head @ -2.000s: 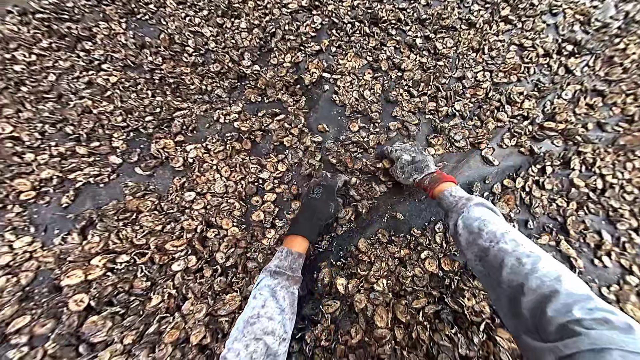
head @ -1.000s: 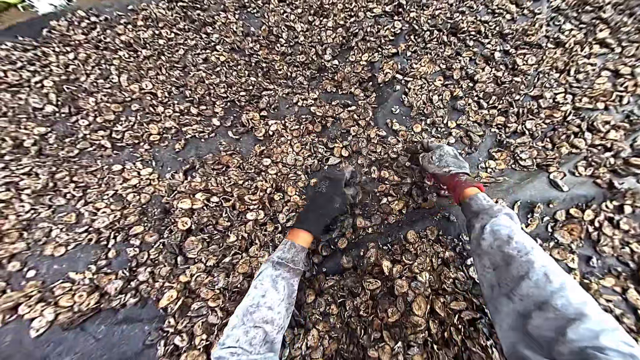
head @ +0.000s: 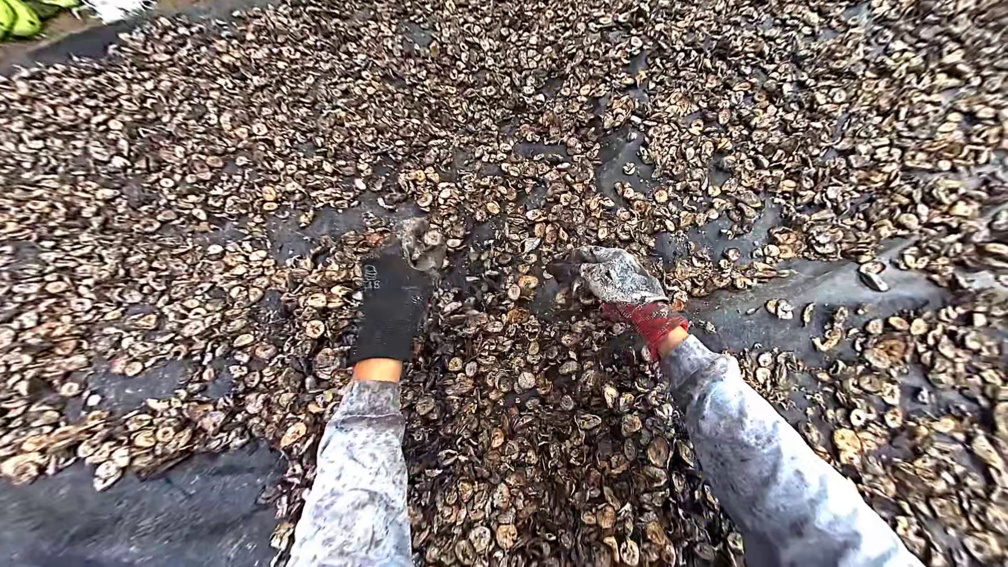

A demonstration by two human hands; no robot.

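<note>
Brown, shrivelled dried slices [head: 504,465], perhaps of fruit, lie in a wide layer over a dark sheet [head: 157,512]. My left hand [head: 398,291], in a black glove with dirty grey fingertips, reaches down onto the slices left of centre. To its right, my right hand [head: 618,279] wears a dirty whitish glove with a red cuff and rests low among the slices. The hands are apart, with slices between them. The fingers of both are partly hidden or blurred, so whether either grips any slices cannot be told.
Bare patches of the dark sheet show at the lower left and right of my right hand, where the sheet has a raised fold [head: 835,291]. Beyond the sheet's edge at the upper left are green things [head: 20,20] and a white item [head: 114,8].
My left hand has moved left, away from my right hand, and the gap between them is wider. The view has shifted somewhat, bringing in the sheet's far left edge.
</note>
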